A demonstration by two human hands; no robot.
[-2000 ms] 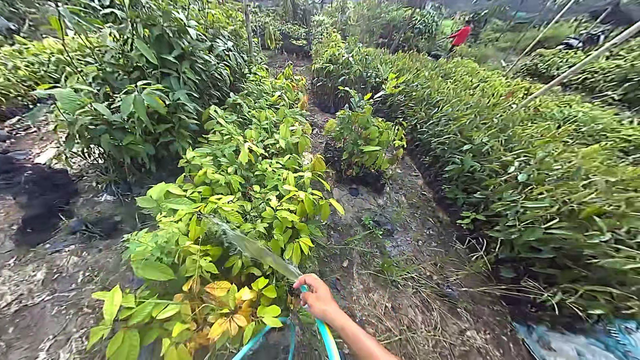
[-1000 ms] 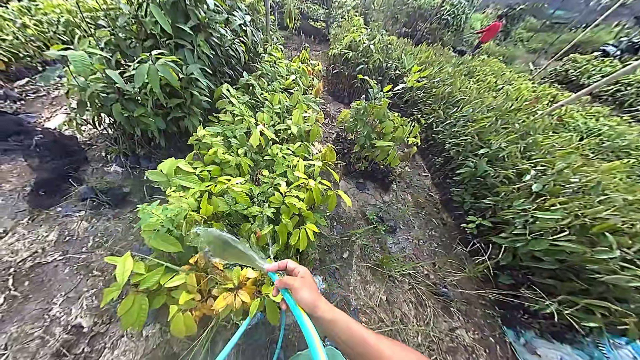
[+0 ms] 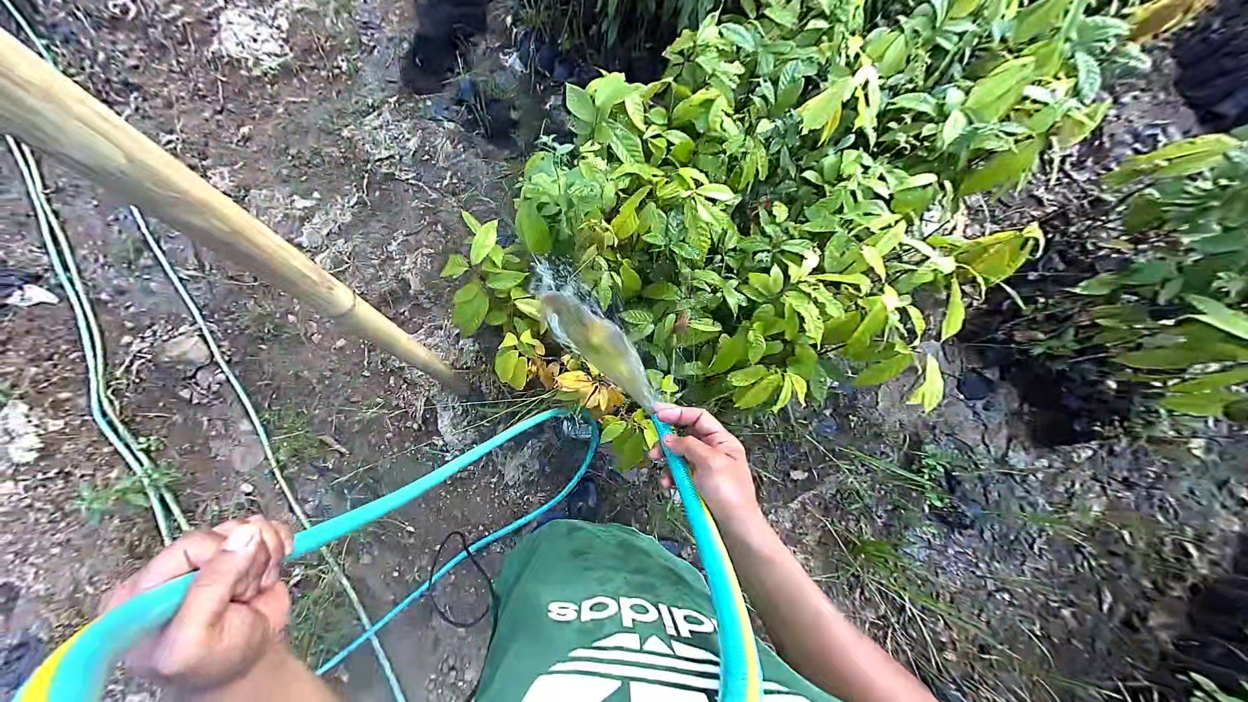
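My right hand (image 3: 712, 463) grips a turquoise garden hose with a yellow stripe (image 3: 710, 556) close to its open end, fingers at the mouth. A fan of water (image 3: 597, 341) sprays from it up and left onto leafy green seedlings (image 3: 721, 234). At the lower left, my left hand (image 3: 219, 595) is closed around another stretch of turquoise hose (image 3: 419, 483). That hose loops near the plants' base and runs back down beside my green shirt (image 3: 595, 595). Yellowed leaves (image 3: 585, 388) lie just left of the hose mouth.
A bamboo pole (image 3: 224, 214) slants from the upper left to the ground near the plants. Thin pale hoses (image 3: 88, 341) run along the soil at left. A black wire loop (image 3: 463, 580) hangs by my shirt. More seedlings (image 3: 1185, 292) stand at right.
The view has swung down and left. My left hand, out of sight in the earlier frames, now shows holding hose. My right hand has kept its hold, with water still spraying.
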